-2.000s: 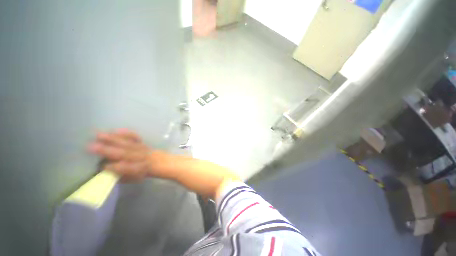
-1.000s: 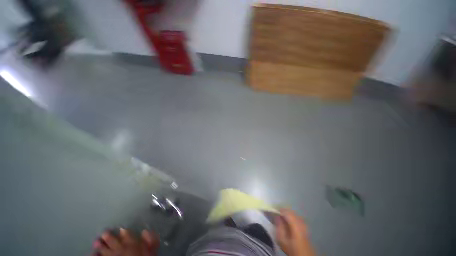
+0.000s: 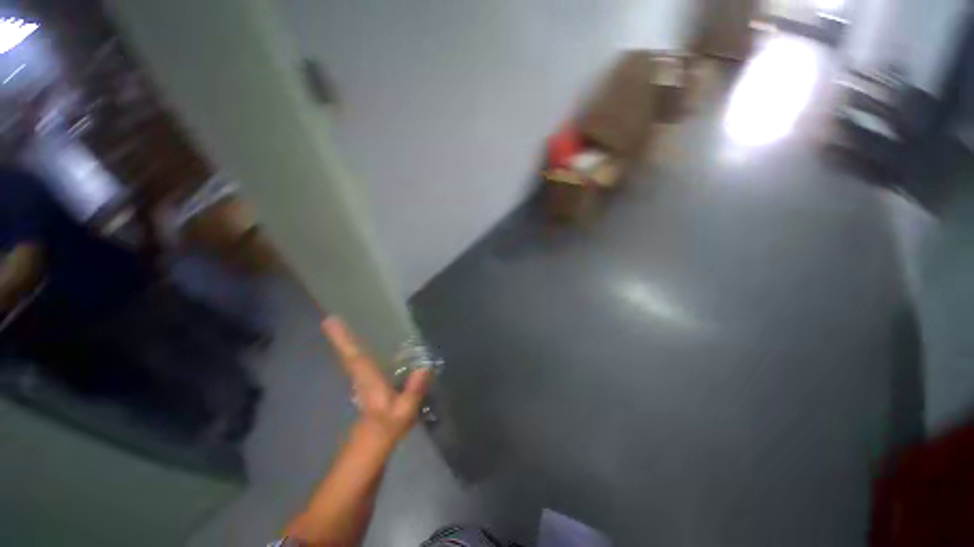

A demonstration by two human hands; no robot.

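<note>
A pale green door (image 3: 310, 203) stands edge-on, slanting down from the upper left. My left hand (image 3: 379, 395) is at the lower end of its visible edge, beside a shiny metal handle or lock (image 3: 419, 361). Its fingers are spread and it holds nothing. The blur hides whether the palm presses on the door. A pale sheet of paper (image 3: 571, 530) shows at the bottom edge, cut off by the picture. My right hand is out of view.
A person in dark clothing (image 3: 75, 267) is at the left, beyond the door, near blurred brown boxes (image 3: 219, 230). Brown cartons (image 3: 619, 107) with a red item line the wall ahead. Grey floor (image 3: 662, 395) stretches ahead. A dark red object (image 3: 929, 491) is at the lower right.
The view has swung to another part of the place. My left hand has risen to the door edge. My right hand, which held the yellow sheet, has left the picture.
</note>
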